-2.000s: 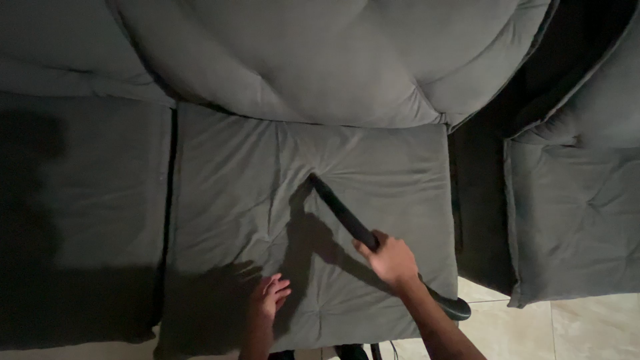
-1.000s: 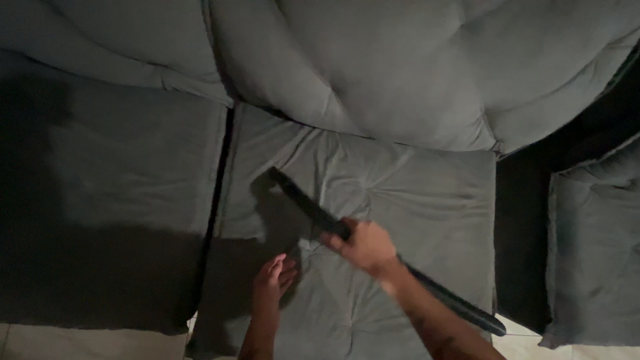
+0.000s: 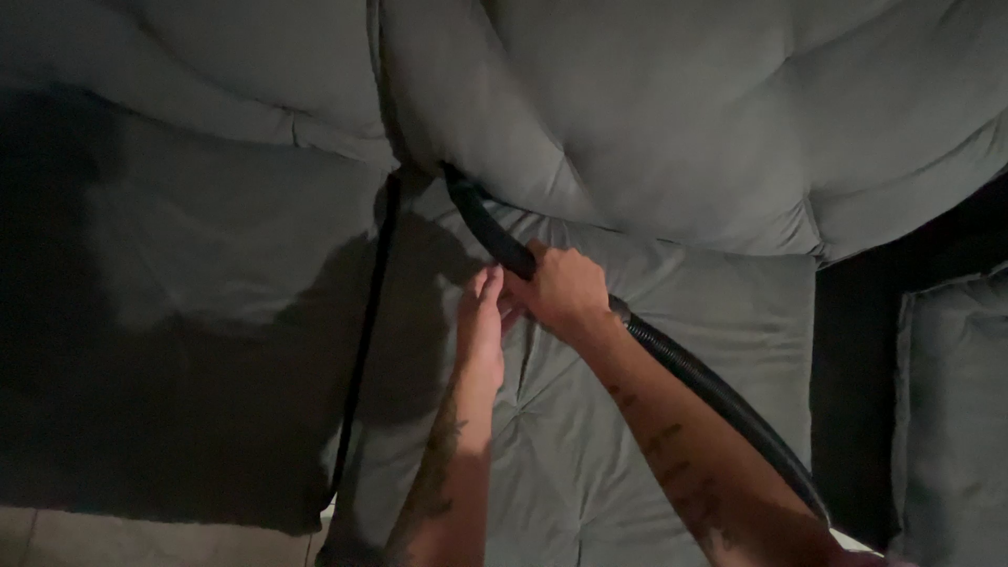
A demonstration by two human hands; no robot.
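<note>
My right hand is closed around a black vacuum cleaner wand near the middle of the view. The wand's far tip meets the seam between the grey seat cushion and the grey tufted back cushion, close to that seat's back left corner. Behind my right hand the wand joins a ribbed black hose, which runs along my right forearm to the lower right. My left hand is beside the wand, just left of my right hand, fingers slightly bent; whether it touches the wand cannot be told.
Left of a dark gap lies another grey seat cushion, mostly in shadow. On the right, a dark recess separates the seat from a further grey cushion. Pale floor tiles show at the lower left.
The wand tip has moved from the seat cushion's surface to the seam at the back cushion. My left hand has come up close to my right hand. The view has shifted left.
</note>
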